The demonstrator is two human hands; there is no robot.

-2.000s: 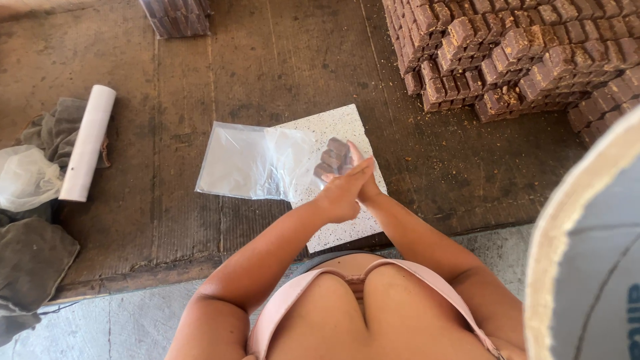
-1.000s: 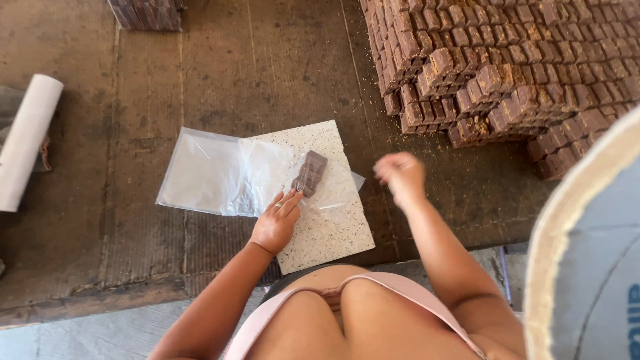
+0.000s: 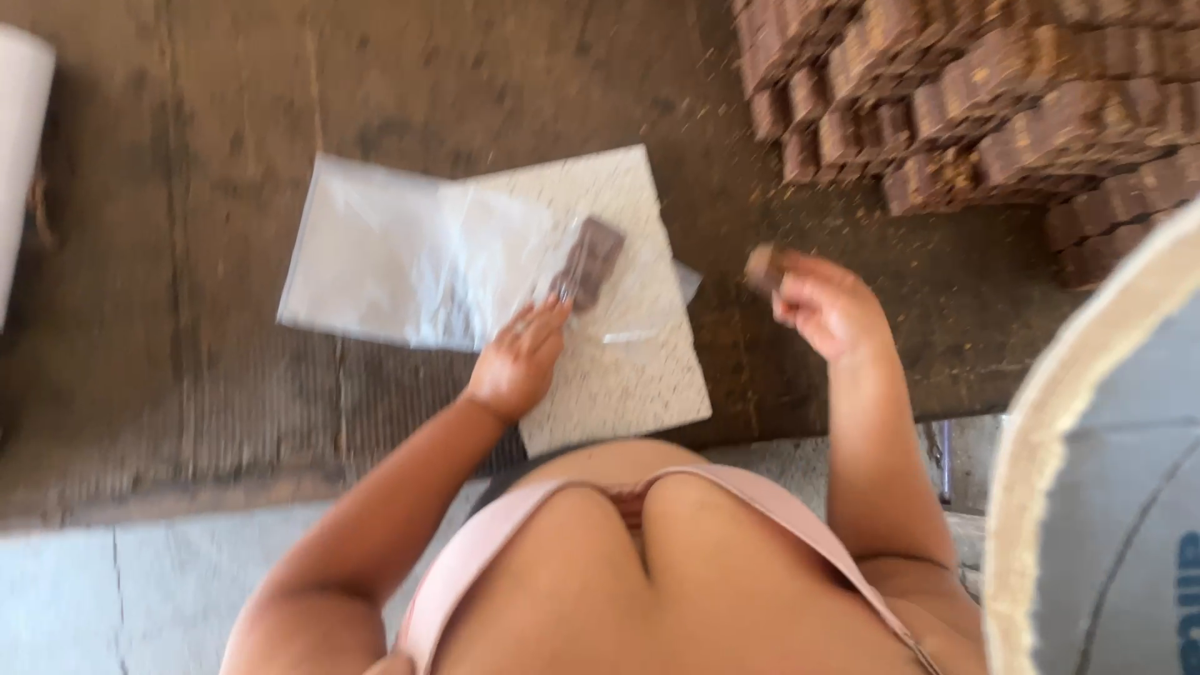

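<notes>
A brown segmented bar (image 3: pixel 596 258), which looks like chocolate, lies on clear plastic film over a speckled pale tile (image 3: pixel 647 375). My left hand (image 3: pixel 521 358) rests by the bar's lower end, its fingertips touching the film there. To the left spreads a stack of clear plastic sheets (image 3: pixel 375 253), partly on the tile. My right hand (image 3: pixel 825 300) is raised to the right of the tile and pinches a small brown piece (image 3: pixel 766 269), blurred by motion.
Stacked brown segmented bars (image 3: pixel 937 112) fill the upper right of the worn brown table (image 3: pixel 525 84), with crumbs beside them. A white roll (image 3: pixel 19 150) lies at the left edge. A pale-rimmed object (image 3: pixel 1041 450) blocks the lower right.
Two seconds ago both hands were together over the bar on the tile; now they are apart, my right hand off to the right. The small piece now shows plainly in my right hand.
</notes>
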